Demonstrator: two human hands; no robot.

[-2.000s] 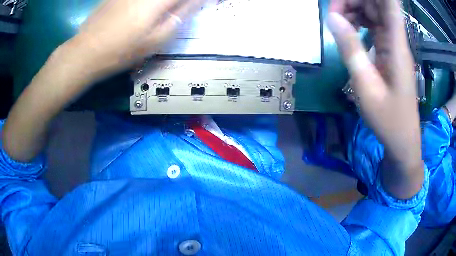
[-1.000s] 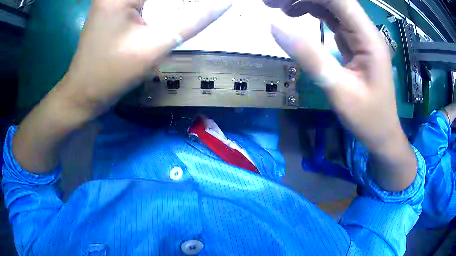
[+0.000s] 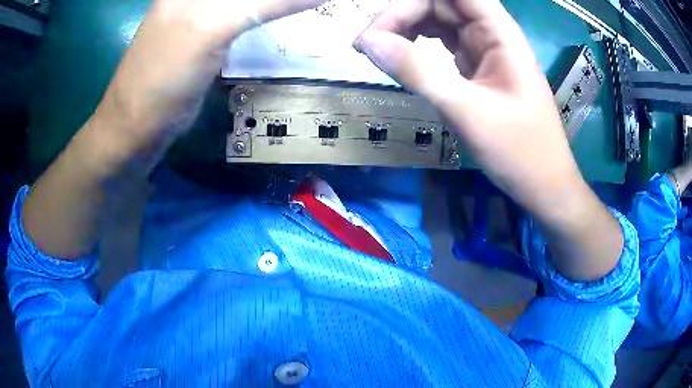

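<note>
The metal holding fixture (image 3: 334,151) lies at the near edge of the green bench, with several dark nests in a row and screws at its ends. The white sheet (image 3: 281,49) lies directly behind it, with small specks on it. My left hand (image 3: 186,45) is at the upper left over the sheet's left part; its fingers are cut off by the top edge. My right hand (image 3: 470,68) is over the sheet's right part, thumb and index finger curled towards each other. Whether either hand holds a tiny part cannot be seen. My right forearm passes over the fixture's right end.
Another fixture (image 3: 579,87) lies tilted on the green bench (image 3: 83,98) at the right, beside dark metal rails (image 3: 628,106). Another person's blue sleeve (image 3: 656,235) shows at the far right. A red-and-white item (image 3: 345,223) is at my waist.
My right hand has moved left, further over the sheet, and its thumb and index finger are now close together. The fixture appears further right in view. My left hand has moved slightly up.
</note>
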